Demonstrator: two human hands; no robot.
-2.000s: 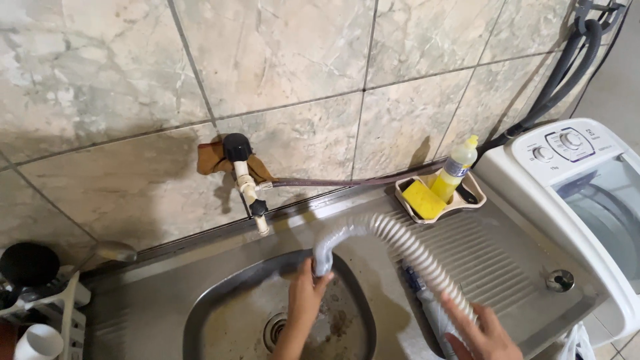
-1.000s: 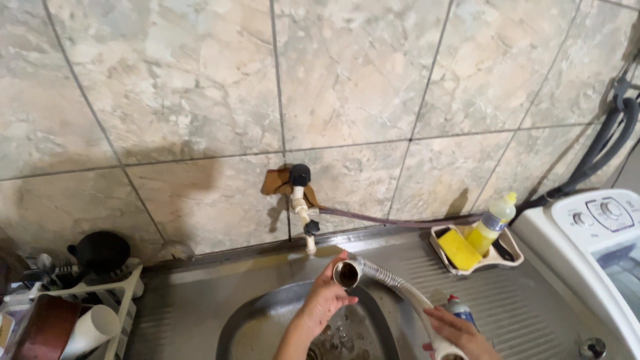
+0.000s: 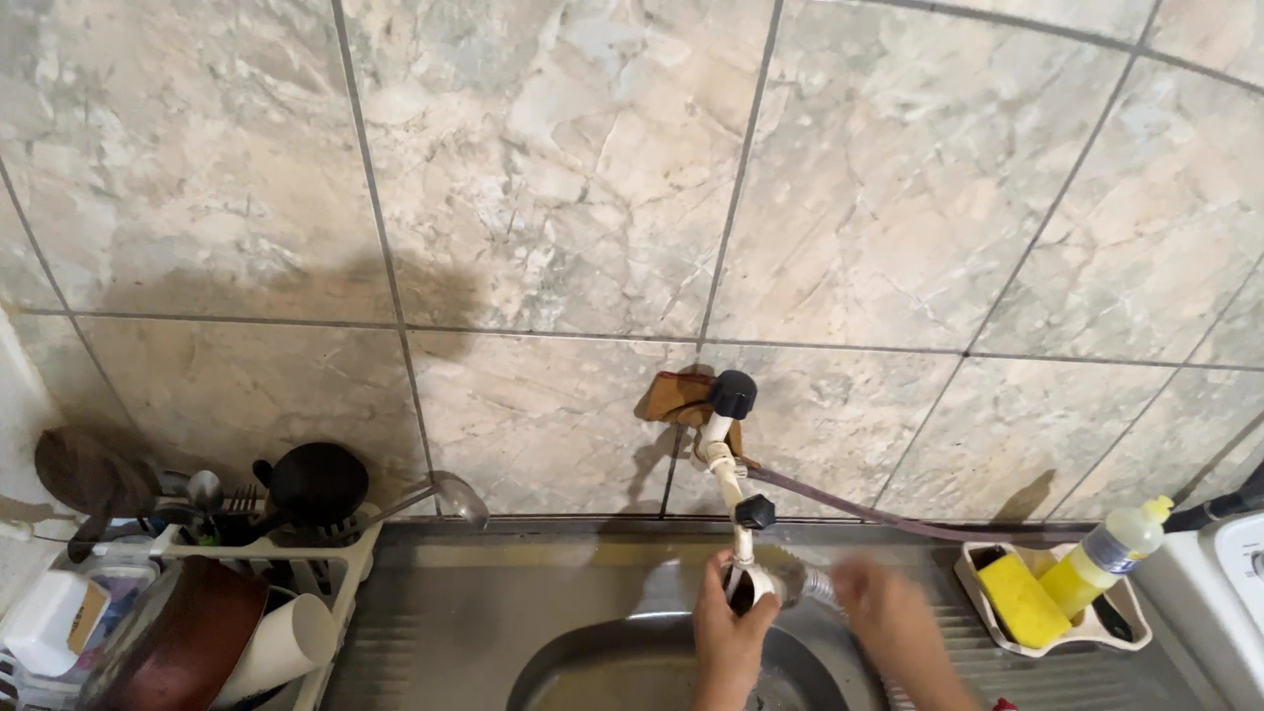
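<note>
My left hand [image 3: 729, 632] grips the open white end [image 3: 749, 585] of a corrugated plastic hose, just under the spout of the white plastic faucet [image 3: 727, 474]. Black knobs sit at the faucet's top and near its spout. My right hand [image 3: 894, 617], blurred by motion, is beside the ribbed part of the hose [image 3: 818, 585]; whether its fingers close on the hose cannot be told. Below both hands lies the steel sink basin [image 3: 612, 642], cut off by the lower edge.
A dish rack [image 3: 355, 583] with pans, a white cup [image 3: 286, 647] and a ladle stands left. At right, a caddy [image 3: 1037, 647] holds a yellow sponge [image 3: 1022, 597] and a soap bottle [image 3: 1106, 558]. A thin hose [image 3: 849, 504] runs along the tiled wall; a white washing machine [image 3: 1220, 573] is far right.
My left hand has brought the hose end up from over the basin to the faucet spout. My right hand has moved closer to my left. The view has swung left and up.
</note>
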